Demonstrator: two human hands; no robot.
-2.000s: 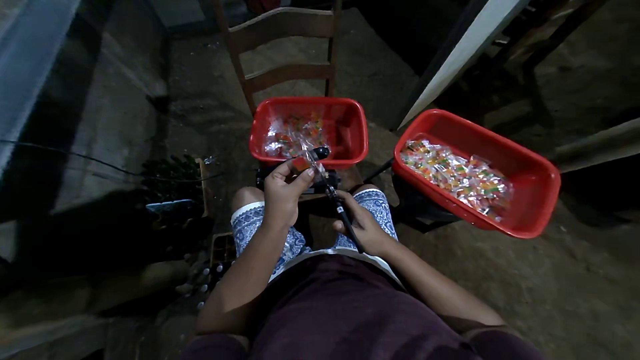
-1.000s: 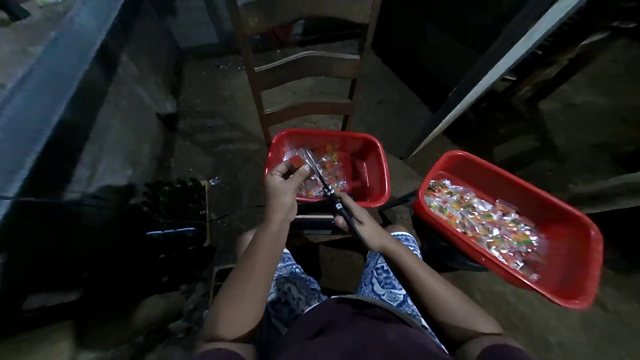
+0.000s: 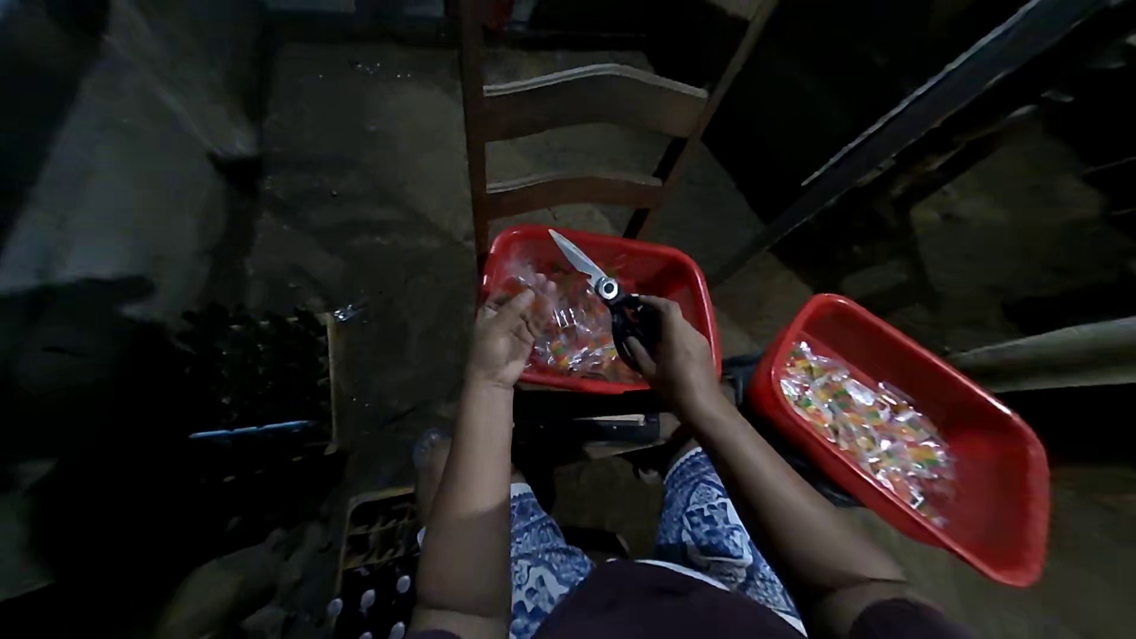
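Observation:
My right hand (image 3: 670, 351) grips black-handled scissors (image 3: 609, 288), their metal blades pointing up and left over a red plastic basin (image 3: 679, 266). Over the left side of that basin, my left hand (image 3: 510, 333) pinches a clear plastic wrapper (image 3: 531, 282); what it contains is too blurred to tell. Small clear packets with orange and green contents (image 3: 577, 342) lie in the basin beneath both hands. To the right, a second red plastic basin (image 3: 1003, 479) holds a larger heap of similar packets (image 3: 870, 435).
The central basin stands before a wooden chair's slatted backrest (image 3: 595, 102). At the lower left is a crate (image 3: 377, 497) with bottles in it. A dark crate-like shape (image 3: 257, 382) stands farther left. A long beam (image 3: 923, 106) crosses the upper right.
The scissors have moved away from my left fingers, and their blades now point up and left over the basin. The view has shifted.

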